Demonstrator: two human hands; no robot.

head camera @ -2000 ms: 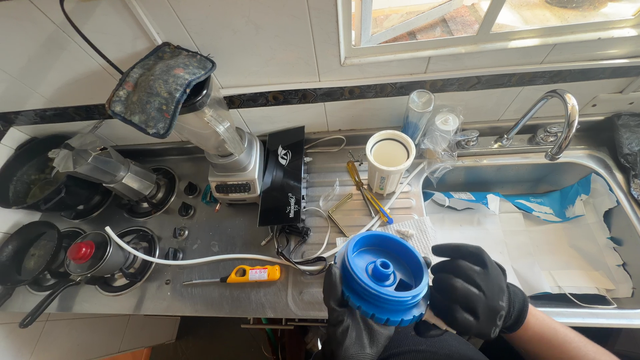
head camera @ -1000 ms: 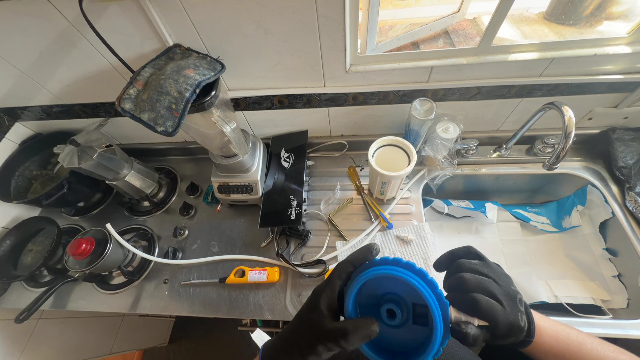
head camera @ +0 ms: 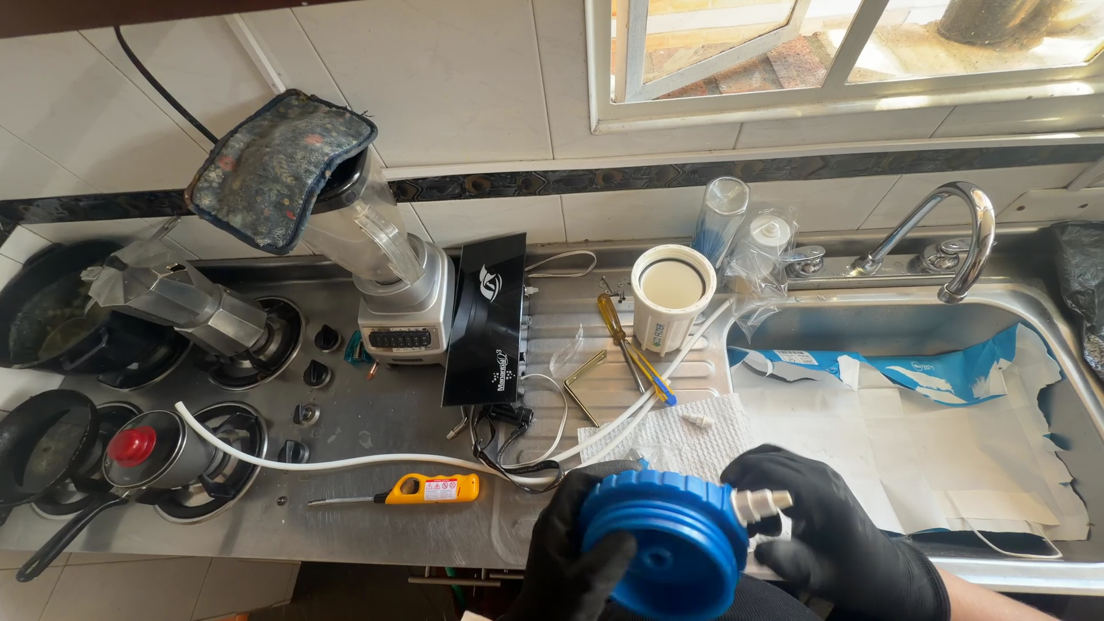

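My left hand (head camera: 569,552), in a black glove, grips a blue plastic filter housing cap (head camera: 664,539) with its threaded, hollow side turned up toward me. A pale stepped tube fitting (head camera: 761,504) sticks out of the cap's right side. Close around that fitting, my gloved right hand (head camera: 819,526) has its thumb and fingers apart; whether they touch it is unclear. Beyond the hands, a white filter housing (head camera: 673,297) stands upright on the ribbed drainboard. A screwdriver (head camera: 617,323) and a blue-and-yellow cutter (head camera: 653,377) lie beside it. A small white fitting (head camera: 697,421) rests on a paper towel (head camera: 664,444).
White tubing (head camera: 345,466) runs over the counter behind a yellow lighter (head camera: 444,488). A blender (head camera: 405,293) and a black panel (head camera: 487,319) stand left of the drainboard. Pans and a moka pot (head camera: 185,297) sit on the stove. The sink (head camera: 1061,328) holds torn packaging under a faucet (head camera: 975,224).
The blue cap has turned in my left hand, so the fitting on its side now shows clearly. My right hand's fingers have spread from their earlier closed pose near the cap.
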